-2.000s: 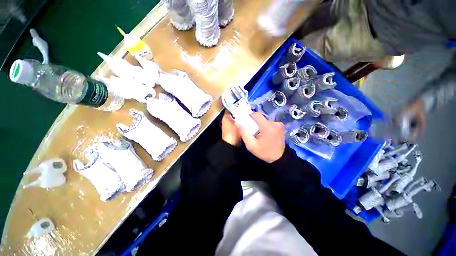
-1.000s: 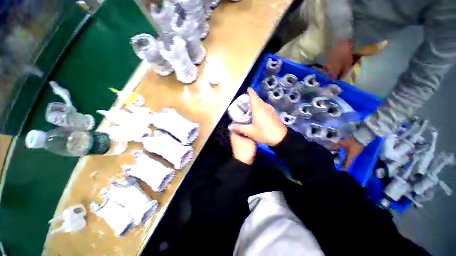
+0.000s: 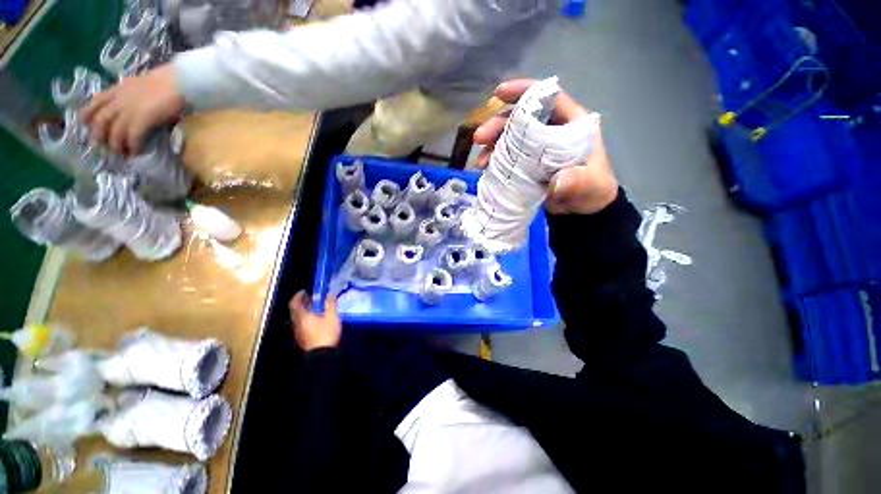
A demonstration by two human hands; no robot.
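Note:
My right hand (image 3: 585, 169) holds a grey-white moulded sleeve part (image 3: 526, 174) raised over the right side of the blue tray (image 3: 415, 311), its notched end up and ruffled rim down. My left hand (image 3: 317, 324) is at the tray's near left corner, fingers around its rim. Several sleeve parts (image 3: 403, 221) stand upright in the tray on a pale, thin liner, notched ends up. The raised sleeve hides part of the tray's right side.
Another person's hand (image 3: 135, 111) reaches over standing sleeves (image 3: 126, 217) on the bench (image 3: 246, 150). A small white bottle (image 3: 215, 223) lies beside them. More sleeves (image 3: 164, 422) lie at lower left by a yellow-tipped bottle (image 3: 37, 340). Thin-stemmed parts (image 3: 662, 246) show right of my sleeve. Blue bins (image 3: 821, 222) stand far right.
The view has swung right. My hands have parted: the right has raised a sleeve over the tray, the left has moved to the tray's corner. The other person's hand is now over the bench.

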